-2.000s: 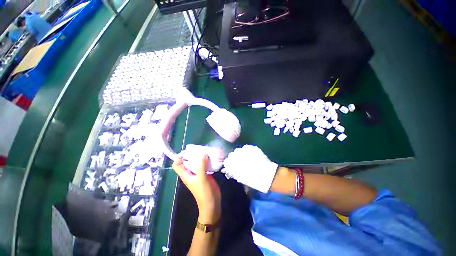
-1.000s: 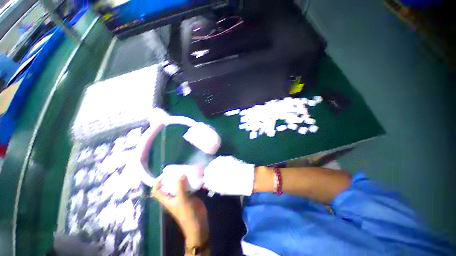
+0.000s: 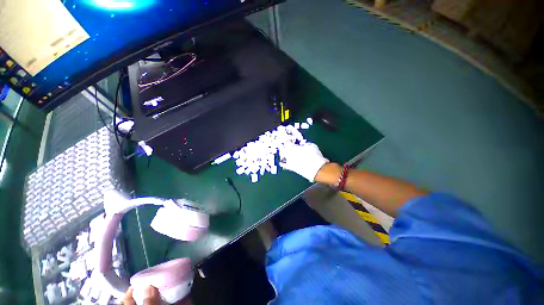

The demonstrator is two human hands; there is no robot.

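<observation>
White and pale pink headphones (image 3: 110,244) are held at the lower left, the headband arcing left and the two cups facing right. My left hand (image 3: 143,296) is bare and grips the lower cup; only its fingertips show at the bottom edge. My right hand (image 3: 303,161), in a white glove, touches the right side of a loose pile of small white pieces (image 3: 256,156) on the green bench. Its fingertips are among the pieces; whether they grip one cannot be told.
A black computer box (image 3: 209,113) stands behind the pile, under a large monitor (image 3: 131,36). A dark mouse (image 3: 325,121) lies right of the pile. A thin black cable (image 3: 237,193) lies near the front edge. Filled trays (image 3: 74,176) of white pieces stand at left.
My right hand has left the headphones and moved to the white pile. My left hand still holds the headphones, now lower left. The view has turned right, bringing the monitor in.
</observation>
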